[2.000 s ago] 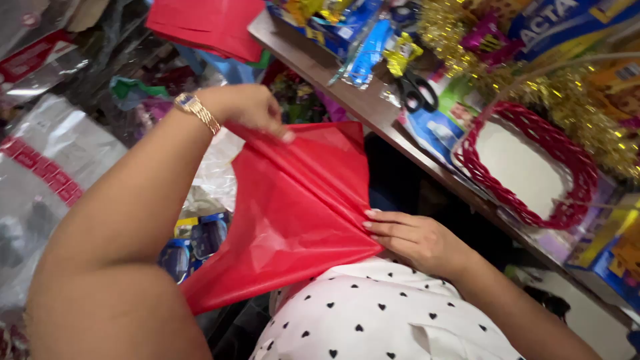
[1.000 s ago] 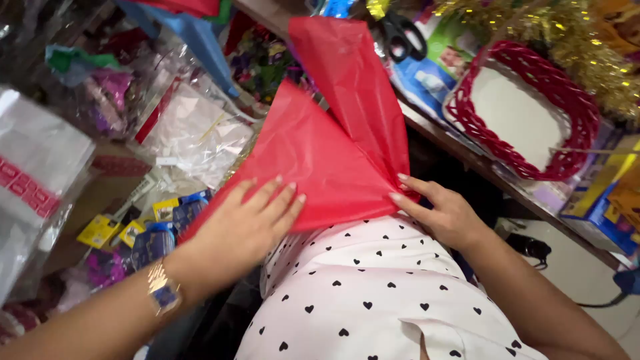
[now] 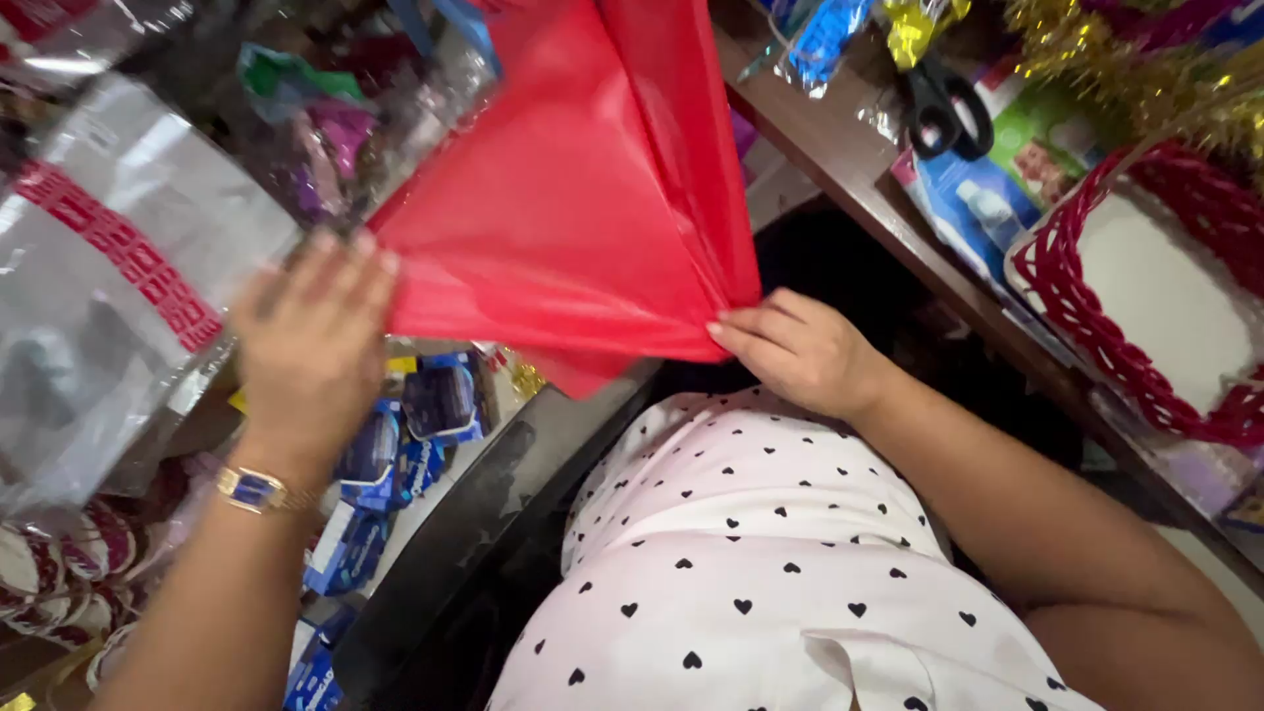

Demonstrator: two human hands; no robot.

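A sheet of red tissue-like paper (image 3: 563, 197) spreads in front of my body, with gathered folds running down to its lower right corner. My right hand (image 3: 805, 351) pinches those folds between thumb and fingers. At the sheet's left corner is my left hand (image 3: 316, 346), blurred, back of the hand up, with the fingertips at the paper's edge; whether they grip it is unclear. A gold-coloured watch (image 3: 259, 491) sits on my left wrist.
Right of me, a brown table edge (image 3: 889, 232) carries black-handled scissors (image 3: 948, 114), a dark red woven basket (image 3: 1076, 296) and gold tinsel (image 3: 1076, 49). Clear plastic packaging (image 3: 128, 227) lies left, above blue packages (image 3: 360, 553). A black chair part (image 3: 444, 553) is beside my lap.
My left hand has moved left, out to the paper's left corner, and the sheet is spread wider there. My right hand still pinches the folds.
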